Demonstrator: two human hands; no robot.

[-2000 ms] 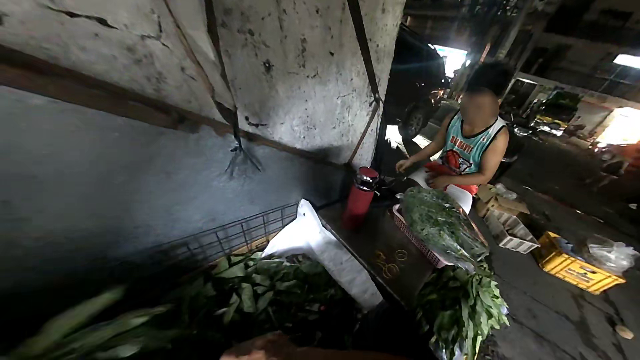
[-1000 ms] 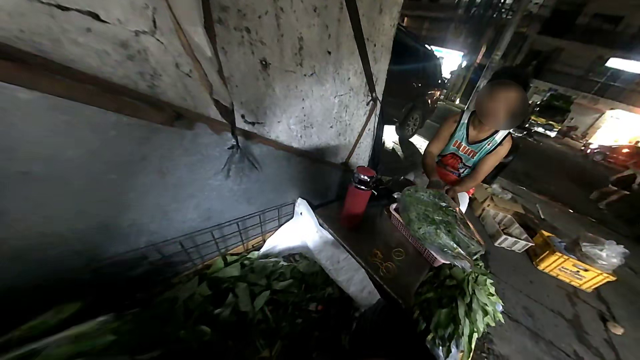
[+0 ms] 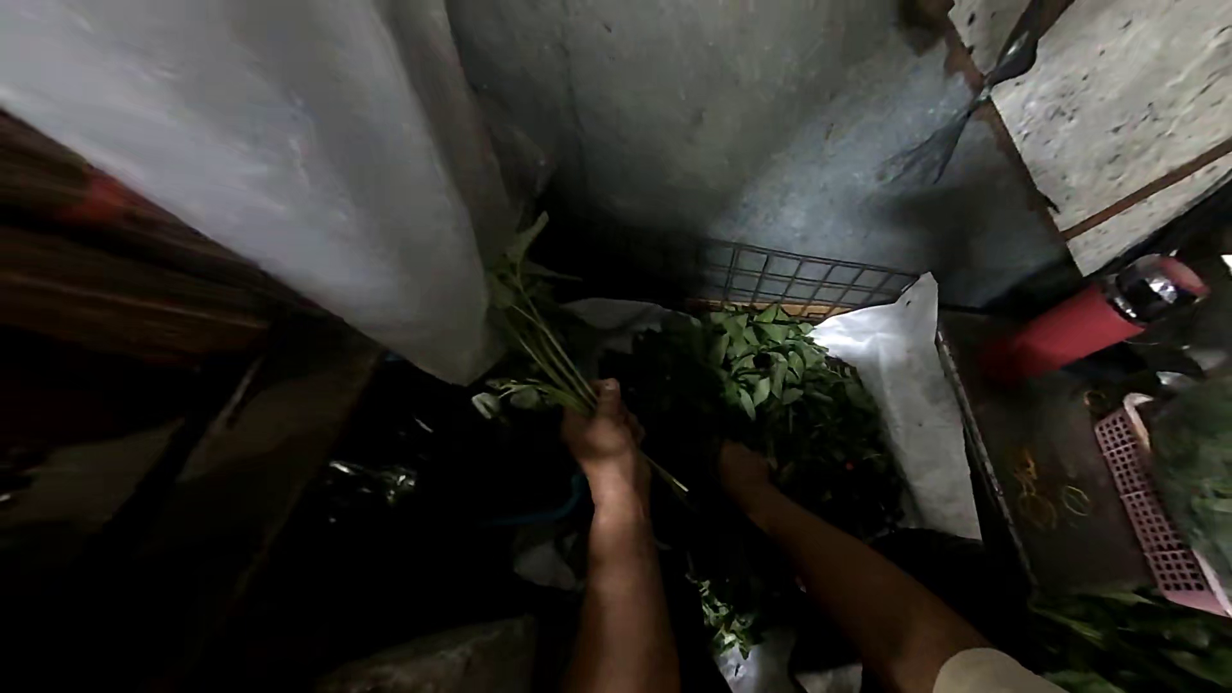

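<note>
My left hand is closed around the stems of a few leafy green stalks, whose leaves point up and away from me. My right hand is in shadow to the right, at the near left edge of a heap of leafy greens; its fingers are too dark to make out. A white plastic sheet lies along the right side of the heap, and a metal wire grid stands behind it.
At right, a table bears a red flask, rubber bands and a pink plastic basket with bagged greens. A pale hanging sheet is at upper left, before a grey wall. Deep shadow covers the lower left.
The view has swung left and down, and the seated person is out of it. Both my forearms now show, with stalks in my left hand.
</note>
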